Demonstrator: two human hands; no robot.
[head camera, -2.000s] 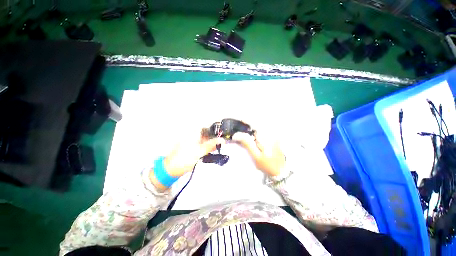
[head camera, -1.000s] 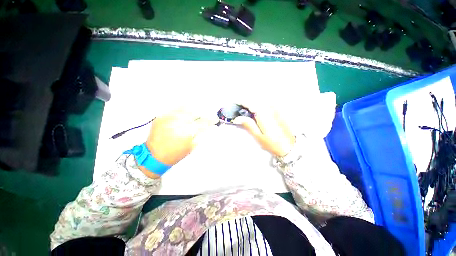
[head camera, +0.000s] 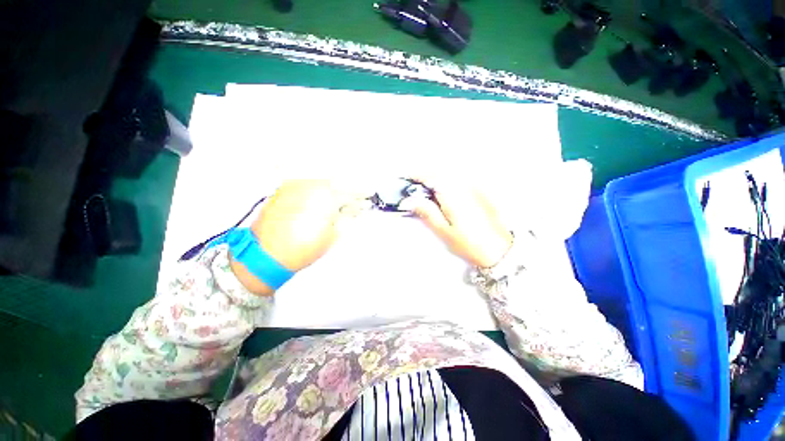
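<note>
A small dark housing (head camera: 398, 195) is held over the white work sheet (head camera: 370, 284), its inner side pale with glare. My right hand (head camera: 465, 226) grips it from the right, thumb at its near edge. My left hand (head camera: 301, 222), with a blue wrist band (head camera: 258, 260), has its fingertips at the housing's left side; both hands are overexposed. What the left fingertips pinch is too bright to tell. A thin black cable (head camera: 225, 227) comes out at the left of my left hand and lies towards the sleeve.
A dark foam pad (head camera: 52, 112) lies at left, with black housings (head camera: 112, 226) at its edge. A blue bin (head camera: 667, 284) with black cables (head camera: 757, 301) stands at right. Beyond the pale metal edge (head camera: 387, 65), a green conveyor belt (head camera: 508, 60) carries black units (head camera: 435, 21).
The hands have turned the housing and brought it closer together between them. The dark piece below the hands is no longer visible. The cable now comes out left of my left hand. The view has shifted.
</note>
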